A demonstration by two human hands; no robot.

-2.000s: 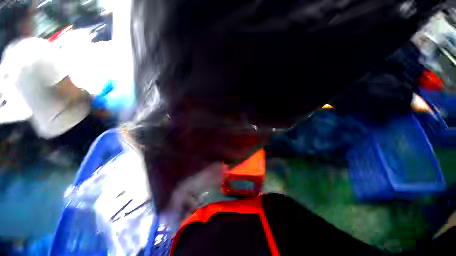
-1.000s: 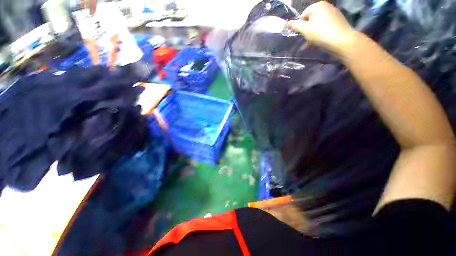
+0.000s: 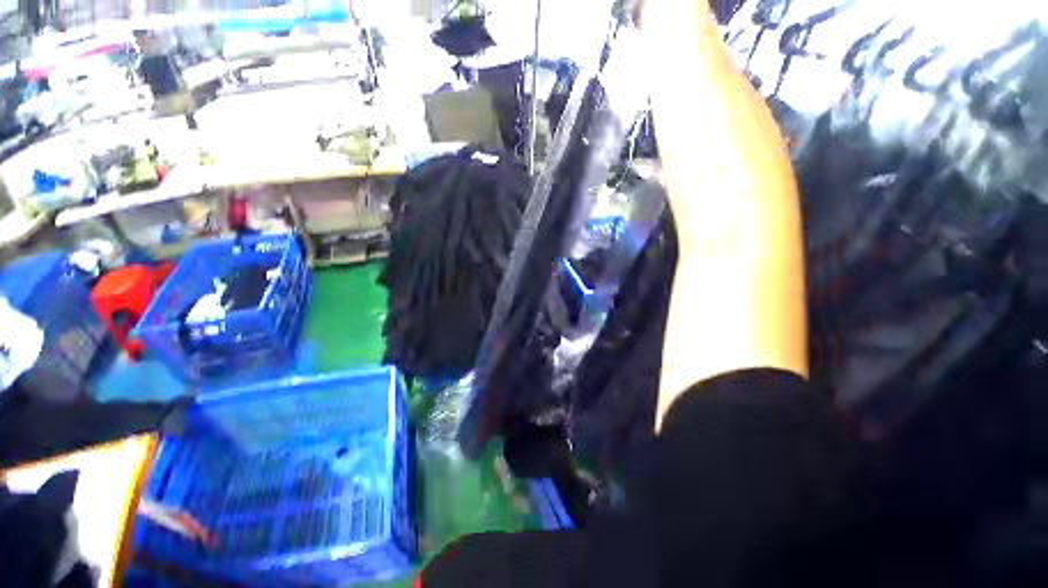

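My right arm reaches up through the middle of the view. My right hand (image 3: 672,14) is mostly cut off by the top edge, and its fingers do not show clearly. A dark garment in shiny clear film (image 3: 534,258) hangs edge-on just left of the forearm, slanting down to the left. Its upper end is near my hand, but the hanger and grip are hidden. My left hand is not in view.
Dark bagged garments (image 3: 919,264) hang close together on the right, hooks above them. Black garments (image 3: 448,258) hang beyond. A blue crate (image 3: 397,459) is on the green floor; another blue crate (image 3: 293,287) and a red stool (image 3: 121,301) stand behind. A yellow-edged table (image 3: 138,488) is lower left.
The view has turned right towards the hanging garments. My right arm is now raised higher, its hand at the top edge. The bagged garment has turned from broadside to edge-on.
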